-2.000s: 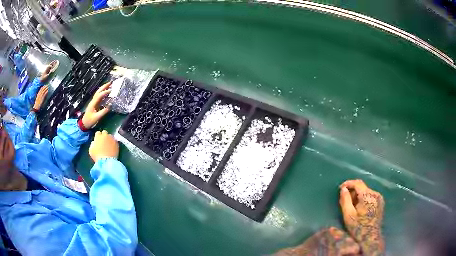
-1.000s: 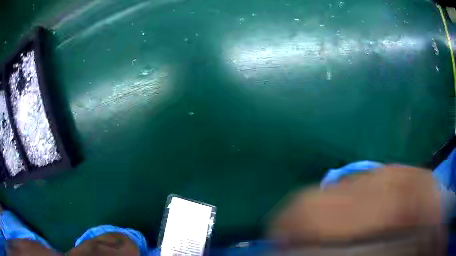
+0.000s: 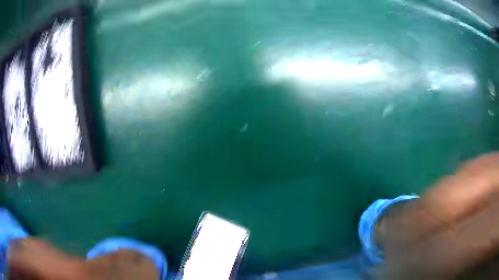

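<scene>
The parts tray (image 3: 87, 93) is cut off by the left edge. Two of its compartments show, heaped with whitish small parts (image 3: 57, 104). At the lower right, bare skin of my right arm or hand (image 3: 448, 219) is large, blurred and cut off by the frame, beside a blue cuff. At the lower left, blurred bare skin (image 3: 44, 260) shows beside another blue cuff, cut off by the bottom edge; I cannot tell which part of my left arm or hand it is. No fingers can be made out, and neither side visibly touches the tray.
A white ID badge (image 3: 216, 249) hangs at the bench's near edge, at the bottom middle. The glossy green bench top (image 3: 246, 175) fills most of the view, with bright reflections and a few tiny strays. A pale curved edge (image 3: 465, 22) runs across the top right.
The view has swung from the whole tray and the neighbouring worker to the bench on the right. Since the last frame, the tray and badge have shifted slightly right, as has the blurred skin at the right.
</scene>
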